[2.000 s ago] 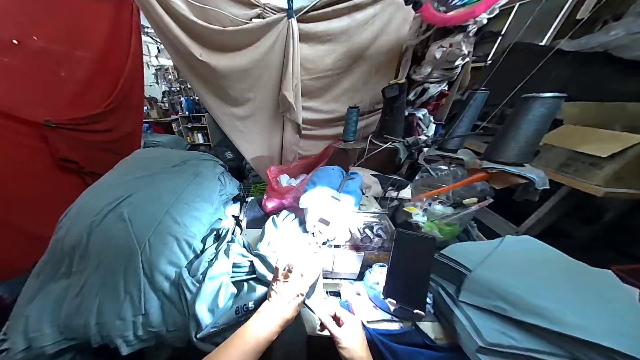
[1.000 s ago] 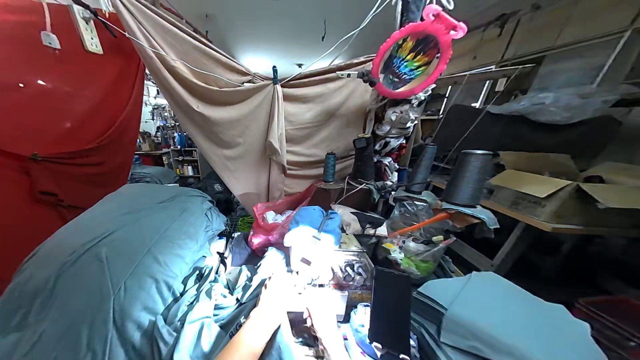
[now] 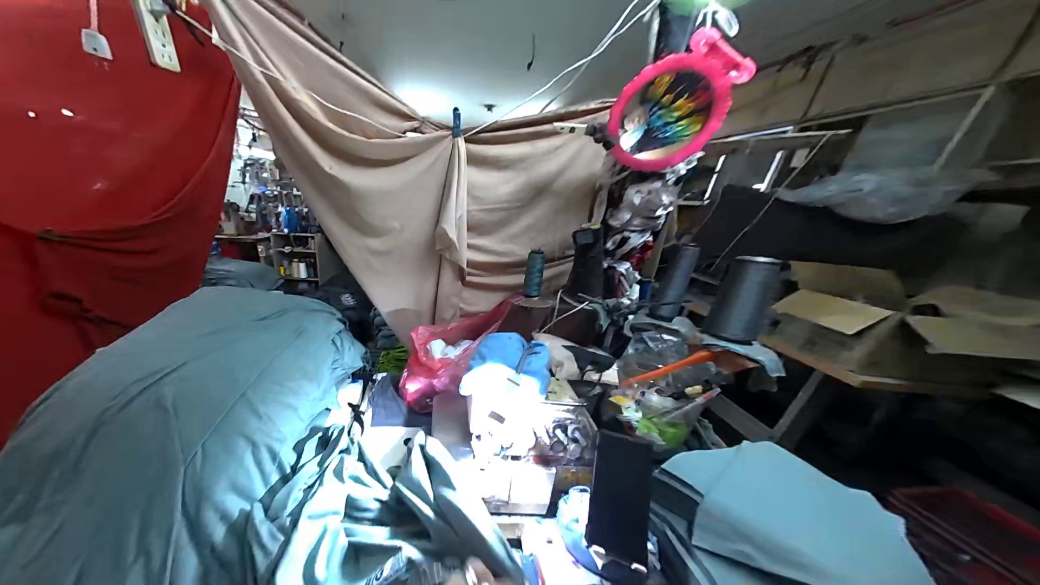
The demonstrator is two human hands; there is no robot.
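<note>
Only part of a hand, seemingly my left hand [image 3: 473, 572], shows at the bottom edge, blurred, against grey-green fabric [image 3: 431, 504]. A fold of that fabric stands up beside it; whether the fingers grip it is hidden. My right hand is out of view. Just beyond, strong glare washes out a white object [image 3: 504, 414] under a blue cloth cover [image 3: 510, 357]. A clear box of small metal parts [image 3: 565, 435] sits beside it. To the right, a dark phone-like slab [image 3: 619, 496] stands upright, next to stacked grey-green fabric pieces [image 3: 796, 520].
A big grey-green fabric heap [image 3: 179, 422] fills the left. Behind are a pink plastic bag [image 3: 435, 370], a teal thread cone [image 3: 534, 273] and a hanging beige cloth [image 3: 366, 187]. Dark thread cones [image 3: 741, 299], an orange-handled tool [image 3: 670, 367] and open cardboard boxes [image 3: 869, 325] are at right.
Both hands showed at the glaring spot earlier; now just part of one remains at the bottom edge. A fold of the grey-green fabric has risen there. The view has tilted up since the first frame.
</note>
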